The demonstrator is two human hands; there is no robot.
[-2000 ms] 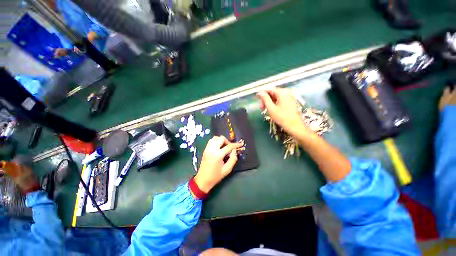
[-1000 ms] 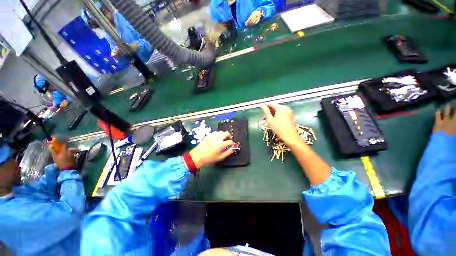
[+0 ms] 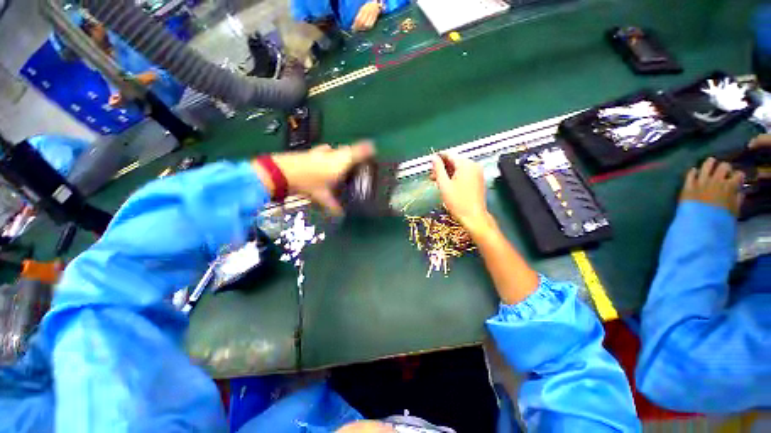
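My left hand (image 3: 325, 176), blurred, with a red wristband, is at the near edge of the metal rail. It holds a dark phone housing with its black pad (image 3: 370, 188), also blurred. My right hand (image 3: 461, 188) is above the pile of thin strip parts (image 3: 441, 240), with thumb and fingers together and a thin strip at the fingertips. White pieces (image 3: 298, 237) lie scattered on the green mat left of the pile.
A waiting housing (image 3: 560, 193) lies on a thick black block at the right, by yellow tape (image 3: 595, 285). Black parts trays (image 3: 621, 127) stand beyond it. Another worker's hand (image 3: 714, 183) is far right. Phones (image 3: 642, 51) lie across the rail. A black box (image 3: 243, 264) is at left.
The housing and its black pad have left the mat and moved up to the rail with my left hand. My right hand stays near the strip pile. The view has shifted.
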